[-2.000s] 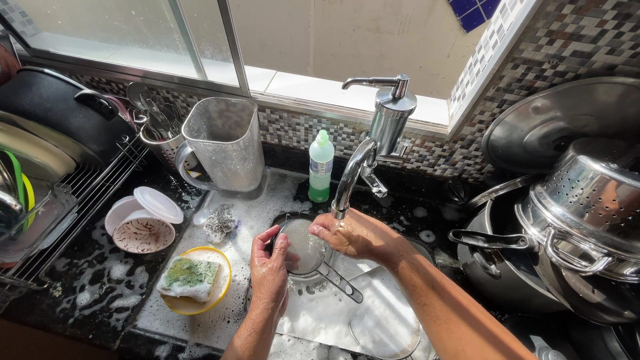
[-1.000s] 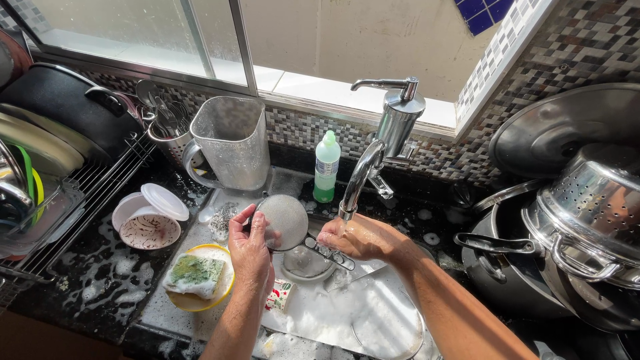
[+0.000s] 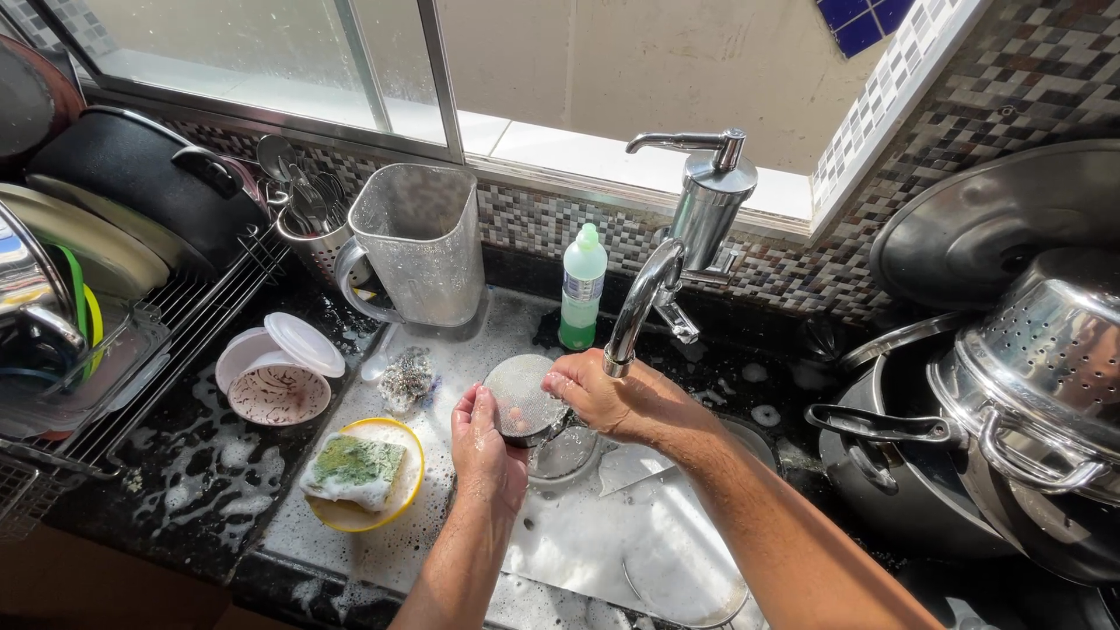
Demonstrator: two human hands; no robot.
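A small round mesh strainer point(image 3: 525, 394) is held over the sink point(image 3: 604, 534), its mesh facing up. My left hand point(image 3: 488, 446) grips its rim from the left, with fingertips showing through the mesh. My right hand point(image 3: 608, 394) is at its right edge, fingers bent against the mesh, just below the spout of the chrome faucet point(image 3: 643, 302). The strainer's handle is not clearly visible. Foam and wet dishes lie in the sink below. To the left a foamy green sponge point(image 3: 357, 468) rests on a yellow-rimmed bowl point(image 3: 418, 481), and a metal scouring pad point(image 3: 407, 378) lies behind it.
A clear plastic pitcher point(image 3: 429, 254) and a green dish soap bottle point(image 3: 583, 289) stand behind the sink. Small plastic tubs point(image 3: 280, 389) sit on the foamy counter, beside a loaded dish rack point(image 3: 210, 306). Stacked pots and a steel colander point(image 3: 1041, 350) crowd the right side.
The strainer has turned in my hands; its handle, visible earlier pointing right, no longer shows plainly. My right hand has moved from beneath the spout onto the mesh's edge.
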